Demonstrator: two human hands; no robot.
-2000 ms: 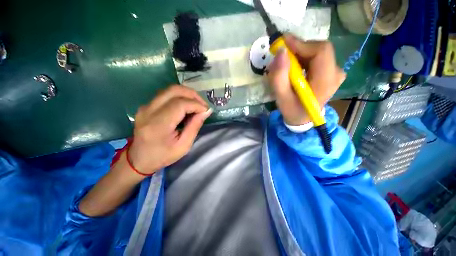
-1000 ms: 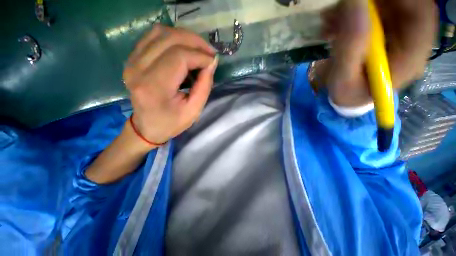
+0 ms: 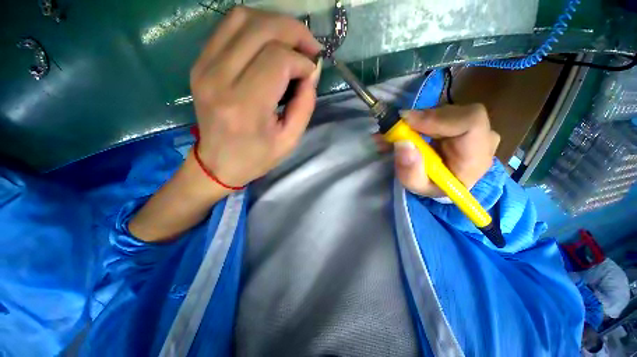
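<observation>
My right hand (image 3: pixel 450 150) holds the yellow soldering iron (image 3: pixel 441 174) like a pen. Its metal shaft points up and left, and its tip is at the lower edge of a dark, shiny curved assembly (image 3: pixel 339 28) on the pale work sheet (image 3: pixel 433 21). My left hand (image 3: pixel 255 97) has thumb and forefinger pinched together right beside the iron tip and the assembly. Something thin seems to be between those fingertips, too small to make out; it may be a fine wire. The other fingers are curled.
Loose curved assemblies lie on the green bench at the left, one (image 3: pixel 35 59) below another cut off by the top edge. The coiled light-blue cord (image 3: pixel 541 52) hangs at the upper right. Clear ribbed trays (image 3: pixel 601 153) are at the right. A person's part shows lower right.
The iron came down from the upper sheet, blurred one second ago, and its tip now meets the assembly by my left fingertips. The view has shifted, so the bench sits higher in the picture.
</observation>
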